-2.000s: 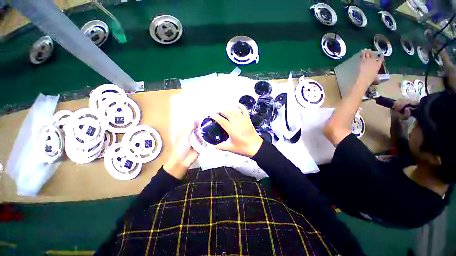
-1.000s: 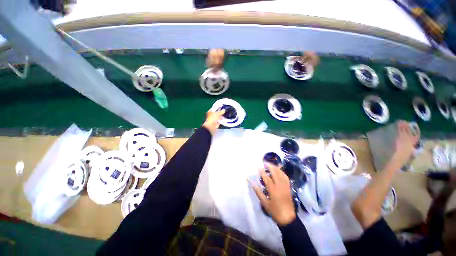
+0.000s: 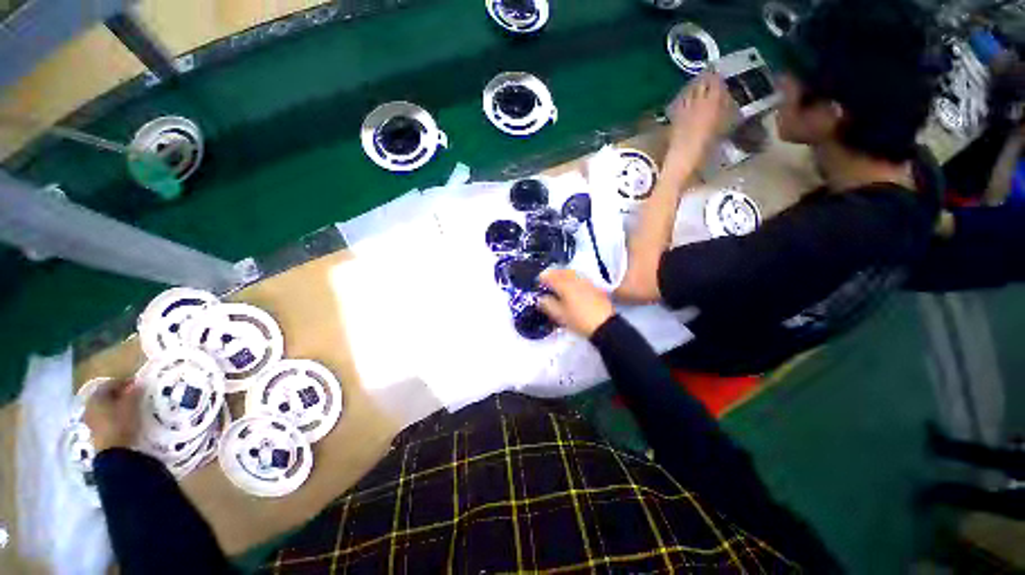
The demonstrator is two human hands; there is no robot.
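Observation:
White round housings with small dark squares lie in an overlapping pile on the brown bench strip at the left. My left hand is at the pile's left edge, touching or just over a housing; its fingers are blurred, so its grip cannot be told. Glossy black round parts sit clustered on the white sheet. My right hand is at the cluster's lower right, its fingertips on or over a black part; whether it grips one cannot be told.
The green conveyor carries assembled units beyond the bench. A slanting grey bar crosses at left. Another worker sits close at right, an arm reaching to a grey-white box. Pale foam lies at far left.
My left hand has left the unit on the conveyor and moved down to the housing pile. My right hand remains at the black parts. The view has turned, and the neighbouring worker shows more fully.

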